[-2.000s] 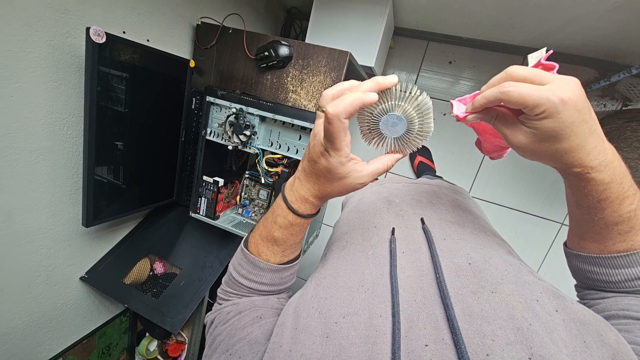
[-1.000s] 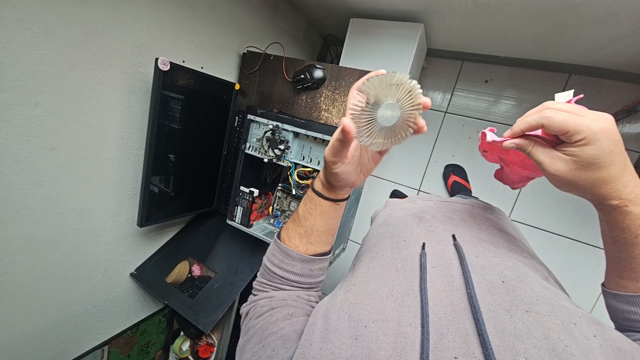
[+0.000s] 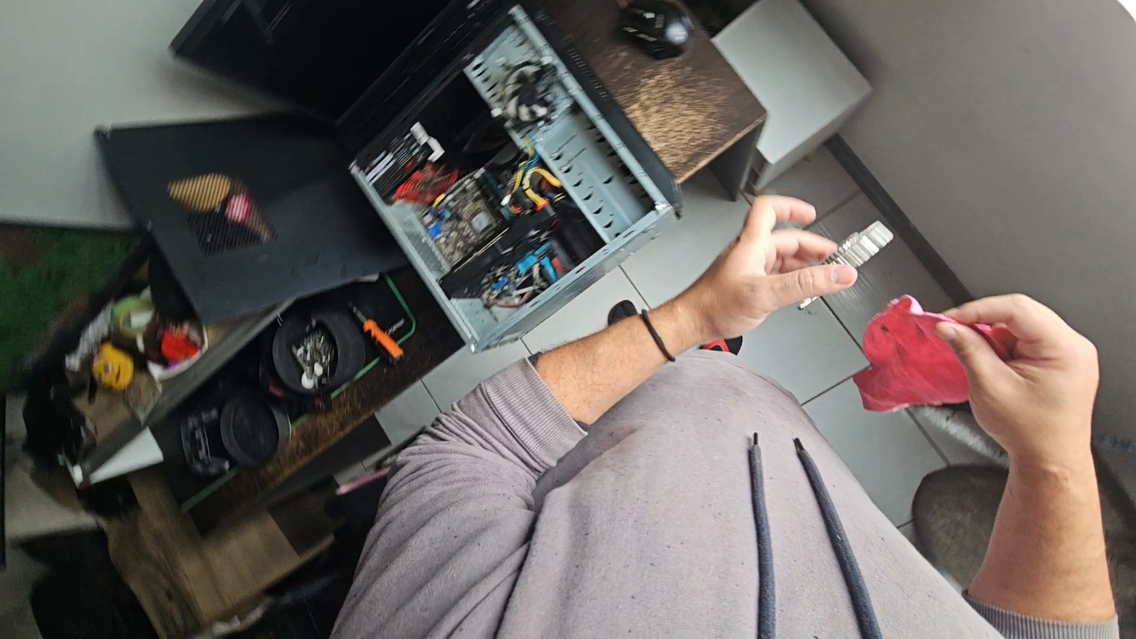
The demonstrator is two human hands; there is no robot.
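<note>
Between the thumb and fingers of my left hand [image 3: 770, 266] is a round finned metal heatsink [image 3: 859, 247], seen nearly edge-on. My right hand [image 3: 1029, 373] pinches a pink-red cloth [image 3: 912, 359] that hangs just below and to the right of the heatsink, apart from it. To the left of my hands stands an uncovered computer case [image 3: 621, 226]. Inside it show a motherboard [image 3: 466, 220], a case fan [image 3: 530, 91], yellow and black cables [image 3: 537, 185] and a red part at the left.
A black side panel [image 3: 293, 204] leans left of the case, under a monitor [image 3: 293, 53]. A mouse [image 3: 655, 28] lies on the worn wooden desk [image 3: 719, 115]. An orange-handled screwdriver [image 3: 382, 340] is beside a round black container of screws [image 3: 355, 346]. A stool [image 3: 963, 510] stands lower right.
The heatsink has turned from showing its round face to nearly edge-on in my left hand. The cloth stays in my right hand. The view has swung, showing more of the desk at left.
</note>
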